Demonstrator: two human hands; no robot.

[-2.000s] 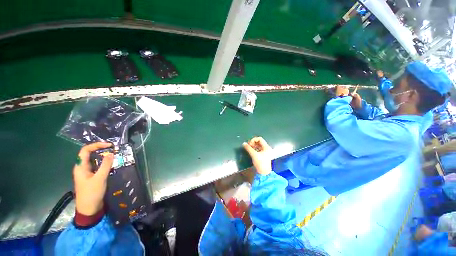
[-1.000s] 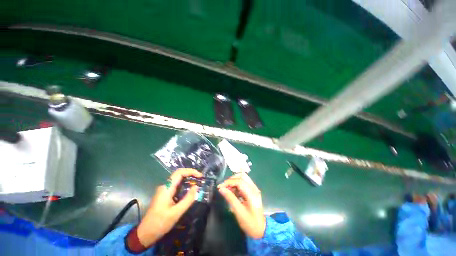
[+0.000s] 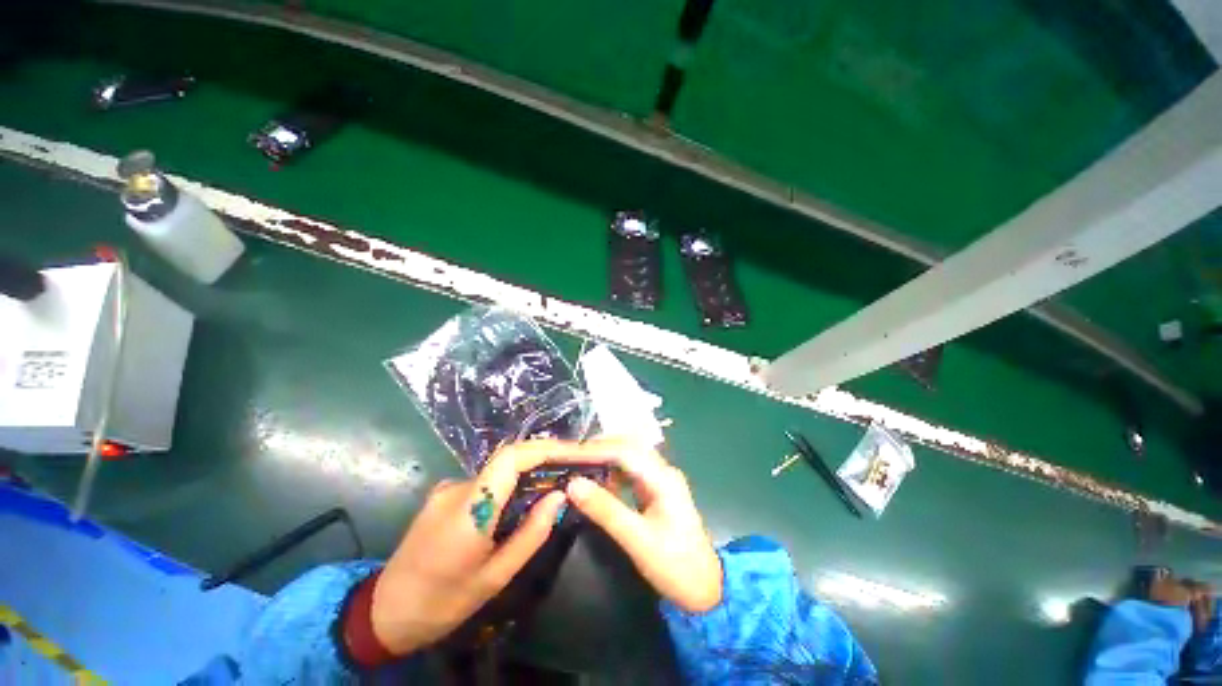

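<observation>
A black phone unit [image 3: 539, 552] is held upright in front of me, its board end at the top under my fingers. My left hand [image 3: 462, 543] grips the board end, with a dark red band at the cuff. My right hand [image 3: 643, 516] is at the same end, its thumb beside the left thumb and its fingers curled over the top edge. The fingers hide most of the board, and I cannot tell whether the right fingertips pinch a small part. A clear plastic bag [image 3: 493, 382] with a dark tangle inside lies just beyond the hands.
A white cloth-like piece [image 3: 619, 389] lies right of the bag. Farther right are a dark stick [image 3: 823, 472] and a small clear bag [image 3: 878, 468]. A white bottle [image 3: 188, 231] and white box [image 3: 94, 355] stand left. Phone units [image 3: 634, 265] lie beyond the chipped rail [image 3: 509, 295]. A person's hands show far right.
My right hand has come in from the right to the phone's board end and now meets my left hand. The view has swung left, bringing in the bottle and box.
</observation>
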